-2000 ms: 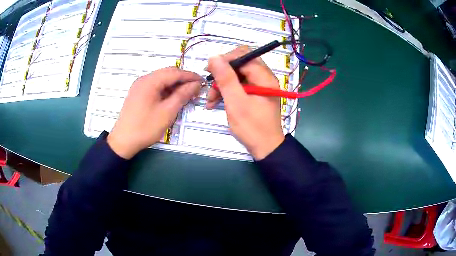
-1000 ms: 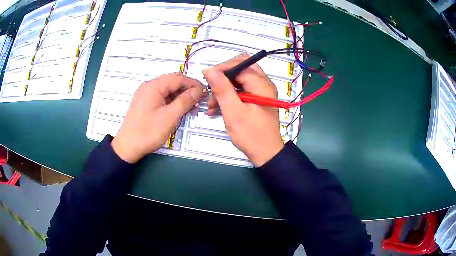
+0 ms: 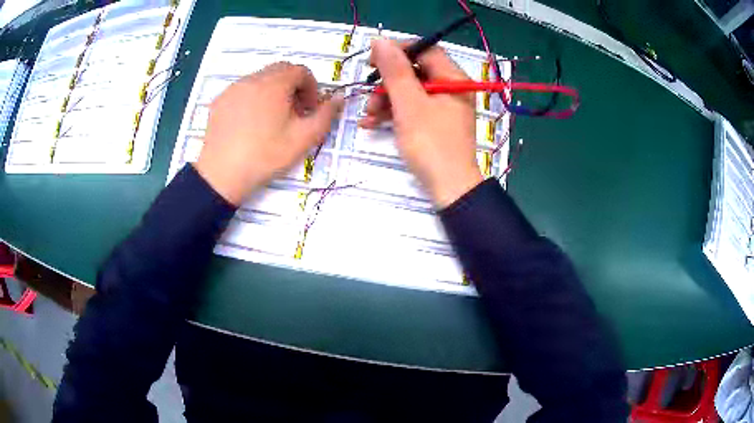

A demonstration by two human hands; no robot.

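Observation:
My right hand (image 3: 434, 116) holds the black test probe (image 3: 430, 41) and, below it, the red test probe (image 3: 463, 86), tips pointing left. My left hand (image 3: 260, 128) is blurred over the tray's left column, thumb and forefinger near thin battery leads (image 3: 351, 84); whether it grips one I cannot tell. The white blister tray (image 3: 240, 240) holds flat whitish battery packs (image 3: 388, 227) with yellow tape (image 3: 309, 168) at their wire ends. Some packs are hidden under my hands and sleeves.
A second tray of packs (image 3: 99, 99) lies at the left on the green bench mat (image 3: 612, 206). White trays (image 3: 732, 190) stand at the right edge. Red and blue-black probe cables (image 3: 570, 99) loop right of my right hand. A red stool (image 3: 674, 392) shows below the bench.
Both hands and the probes have moved up, toward the tray's far side. My left thumb and forefinger are farther from the probe tips. The lower packs and their leads are now uncovered.

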